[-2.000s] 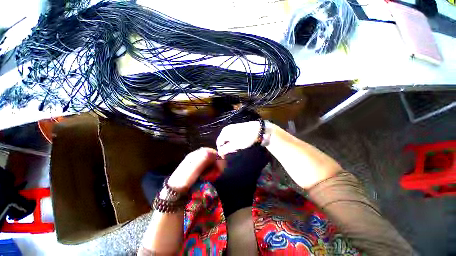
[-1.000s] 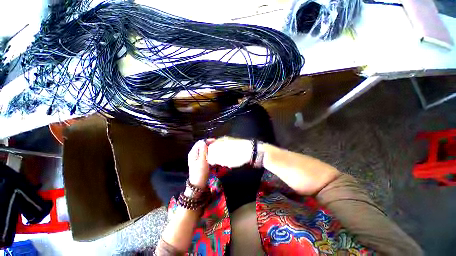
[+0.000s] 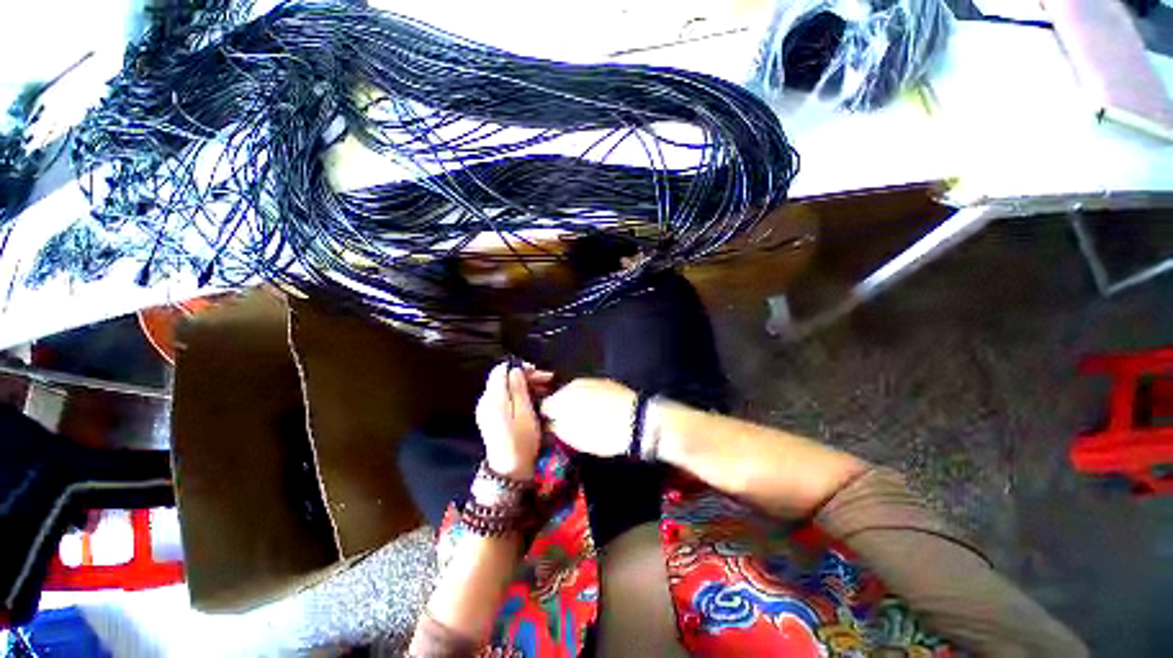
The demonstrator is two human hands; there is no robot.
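A large looped bundle of thin black cables (image 3: 515,97) lies on the white table, its lower strands hanging over the front edge towards my lap. My left hand (image 3: 511,418) is over the lap with fingers pointing up and thumb and fingers closed; a tiny dark end (image 3: 515,364) shows at its fingertips, probably a cable end. My right hand (image 3: 592,415) is curled just beside it, fingertips close to the left fingers. What the right fingertips hold is hidden.
An open brown carton (image 3: 245,450) stands beside my left knee. A bagged black coil (image 3: 855,52) and a pink rectangle (image 3: 1113,58) lie on the white table (image 3: 888,154). Red stools stand at right (image 3: 1132,418) and left (image 3: 122,553). A person's dark sleeve (image 3: 97,482) shows at left.
Since two seconds ago, my left hand has turned upright and my right hand has moved down beside it. Since one second ago, the fingertips have parted slightly, and the dark sleeve at left reaches further in.
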